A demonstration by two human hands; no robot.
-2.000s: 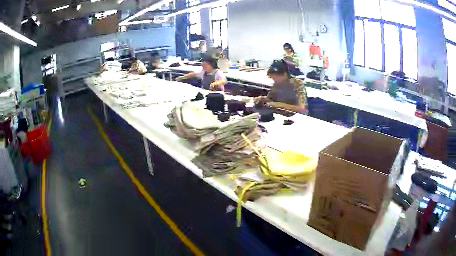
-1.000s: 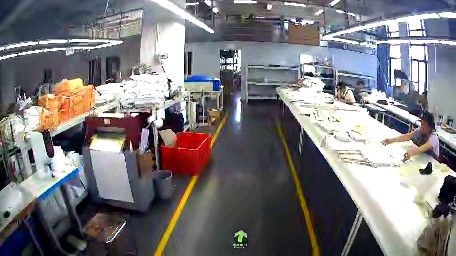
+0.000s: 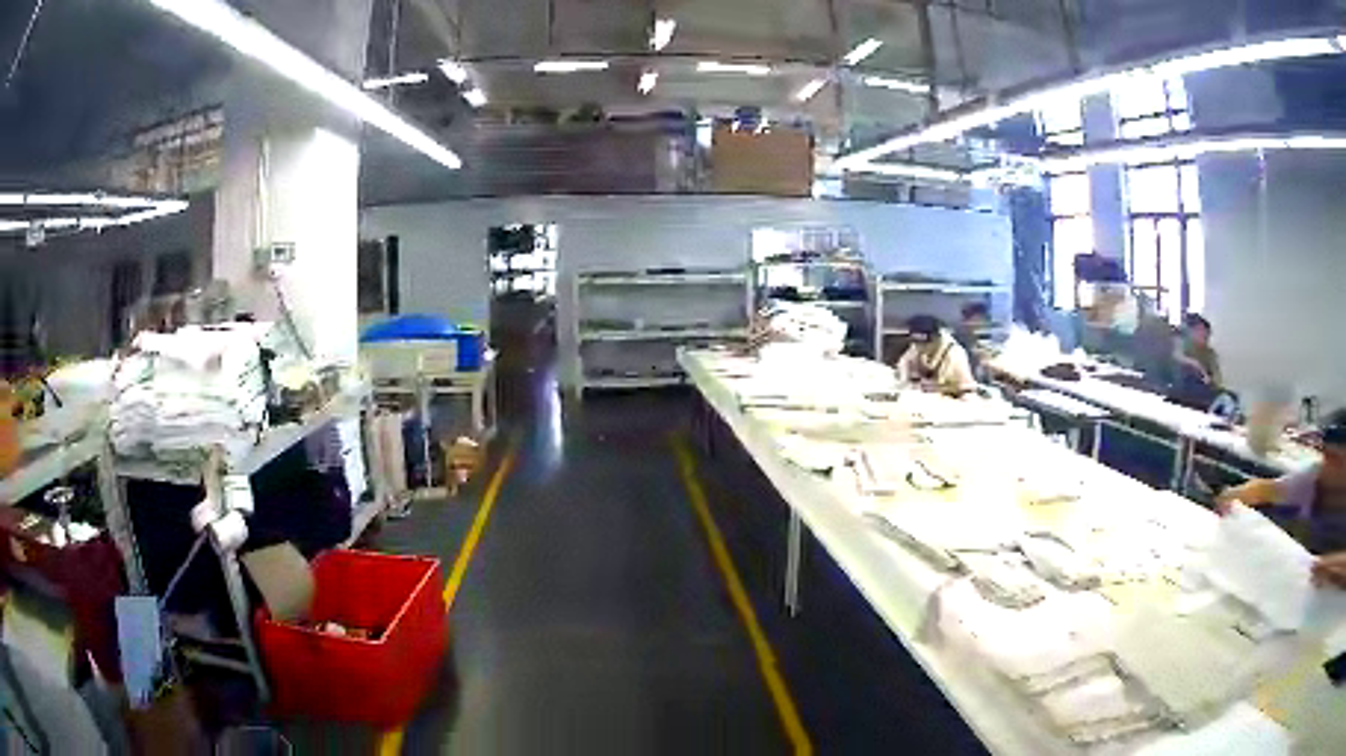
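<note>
Neither of my hands is in the picture. Nearest in front of me, a red plastic bin (image 3: 354, 643) stands on the floor at the lower left, with a brown cardboard piece (image 3: 281, 581) and something small and pale inside it. A long white worktable (image 3: 886, 547) runs along the right side, with flat pale pieces (image 3: 1092, 694) lying on it in stacks. What the pieces are is too blurred to tell.
A grey aisle (image 3: 576, 591) between yellow floor lines leads to a doorway (image 3: 523, 288) and white shelving (image 3: 661, 328). White bundles (image 3: 192, 387) sit on a rack at left. A person (image 3: 933, 359) and others are along the right tables.
The view has turned left from the worktable with the cardboard box to the aisle, then moved forward along it. The red bin is nearer, and the grey machine at left has left the view.
</note>
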